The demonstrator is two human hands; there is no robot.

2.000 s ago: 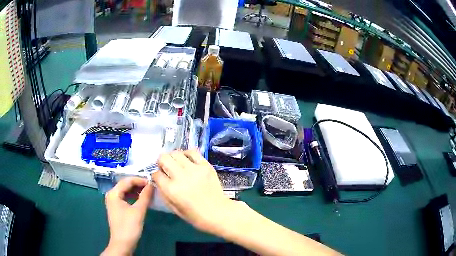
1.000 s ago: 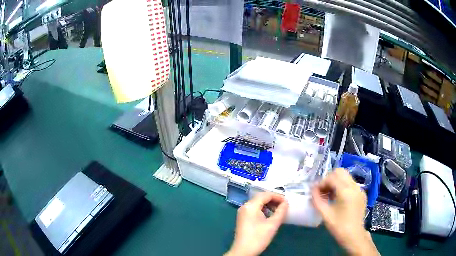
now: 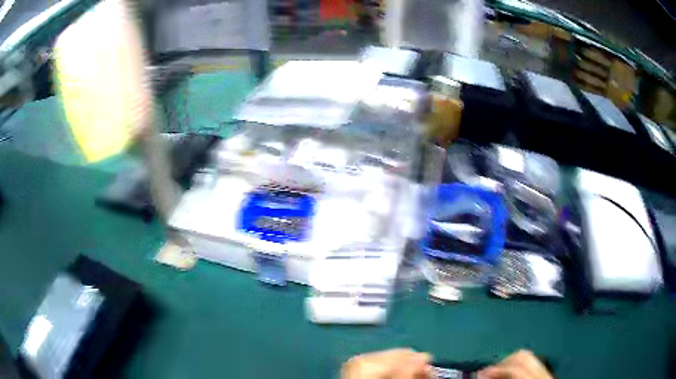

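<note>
The frame is blurred. My left hand (image 3: 387,366) and my right hand (image 3: 521,366) are at the bottom edge, cut off by it. Between them is a dark thing with a small pale part (image 3: 448,371), also cut off; whether either hand grips it cannot be told. A white label sheet (image 3: 351,289) hangs over the front of the white parts box (image 3: 222,246), up and left of my hands. The small blue screw dish (image 3: 278,215) sits in that box.
The blue parts bin (image 3: 498,222) and the screw tray (image 3: 526,274) stand ahead of my hands. The white foam block (image 3: 619,229) and screwdriver (image 3: 575,259) are at right. A laptop (image 3: 63,322) lies on a black pad at left. A post (image 3: 159,174) rises behind it.
My hands have moved away from the front of the white box, down to the bottom edge. The label sheet now hangs there free of them. The view has swung left, then partly back right.
</note>
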